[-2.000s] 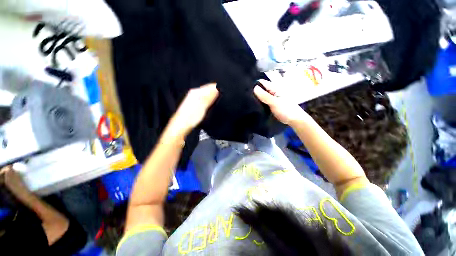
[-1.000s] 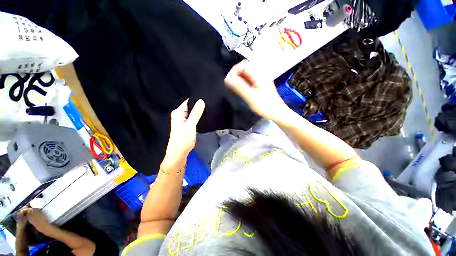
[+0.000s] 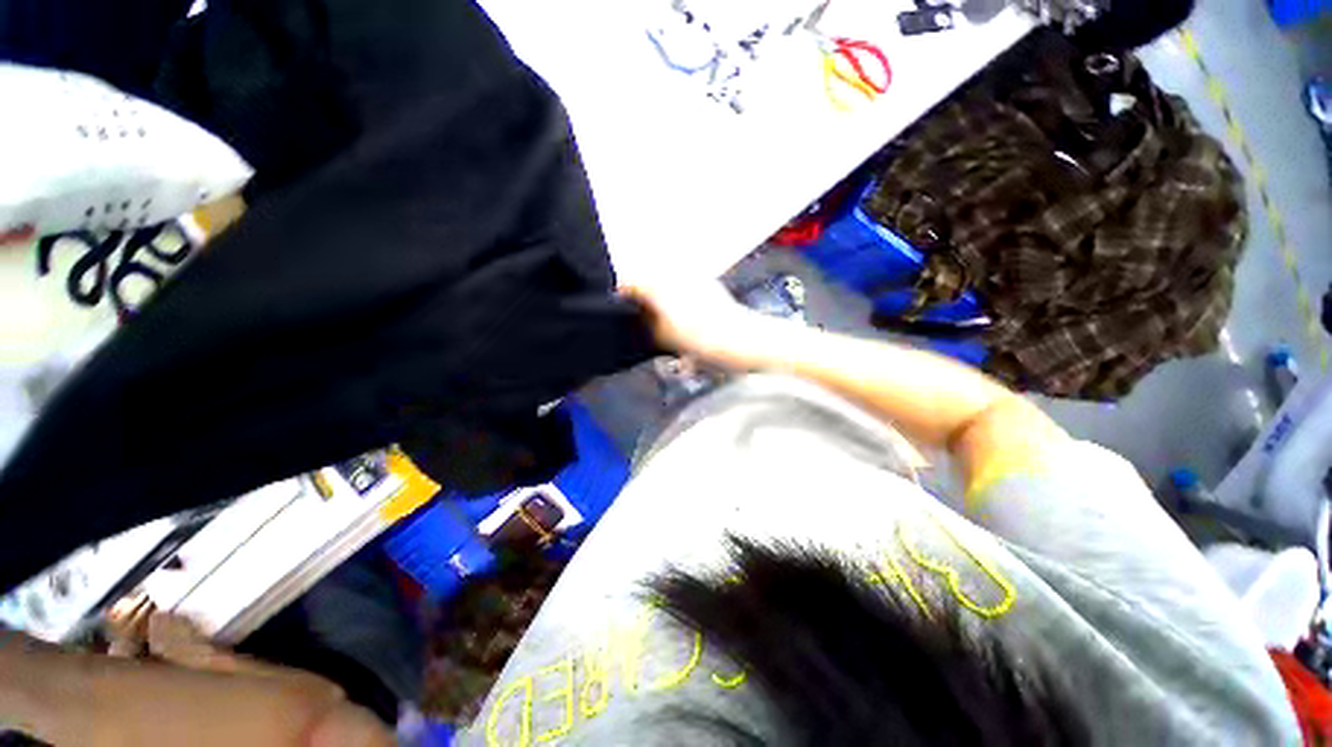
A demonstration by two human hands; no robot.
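A large black garment (image 3: 424, 219) stretches from the top left over the white table and down to the left edge. My right hand (image 3: 653, 318) grips its right edge, with cloth bunched at the fingertips. My left hand is not in view. A bare forearm at the bottom left, seemingly my left, runs out past the left edge.
Scissors (image 3: 855, 69) with red and yellow handles lie on the white table (image 3: 687, 190). Brown plaid cloth (image 3: 1081, 234) is heaped on the right near a blue crate (image 3: 862, 251). A white bag (image 3: 102, 153) lies left. Another person's fingers (image 3: 139, 620) show lower left.
The garment has been spread towards the lower left and covers the neighbouring machine. My left hand has left the view. My right hand has moved slightly left and down and closed on the cloth.
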